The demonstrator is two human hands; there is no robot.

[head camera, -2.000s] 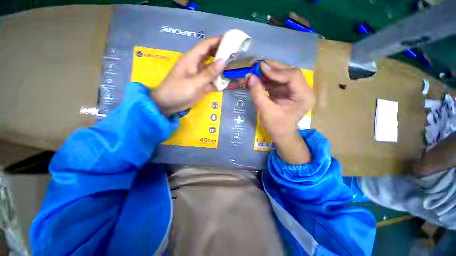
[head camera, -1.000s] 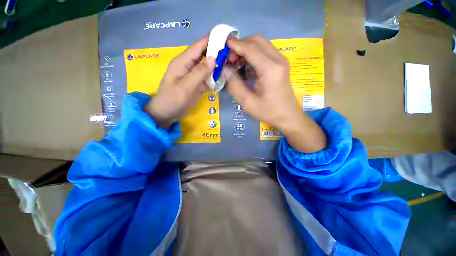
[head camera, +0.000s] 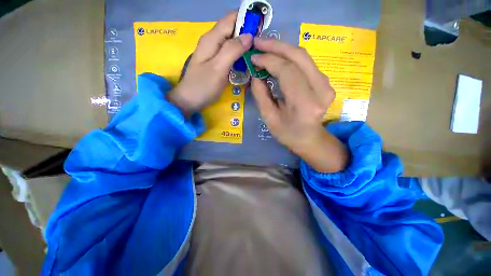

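Observation:
A white curved housing shell [head camera: 267, 12] is held upright over the mat, its open side facing up, with a clear rounded lower end. A blue battery [head camera: 251, 24] lies in its cavity, with thin reddish wires along its right side. My left hand [head camera: 207, 70] grips the shell from the left, thumb over the battery. My right hand [head camera: 296, 91] holds a green circuit board [head camera: 259, 67] by its fingertips at the shell's lower right edge; the board is tilted and partly outside the shell. Fingers hide part of the battery and board.
The grey and yellow printed mat [head camera: 188, 151] lies on brown cardboard [head camera: 409, 108]. A white card [head camera: 466, 104] lies at right. A grey metal post [head camera: 457, 11] stands at the upper right. A neighbouring person's pale sleeve [head camera: 457, 197] shows at the right. An open carton [head camera: 32, 156] is at lower left.
The battery has gone from between shell and right fingers into the shell's cavity. The green board now shows at my right fingertips. The shell appears higher in view.

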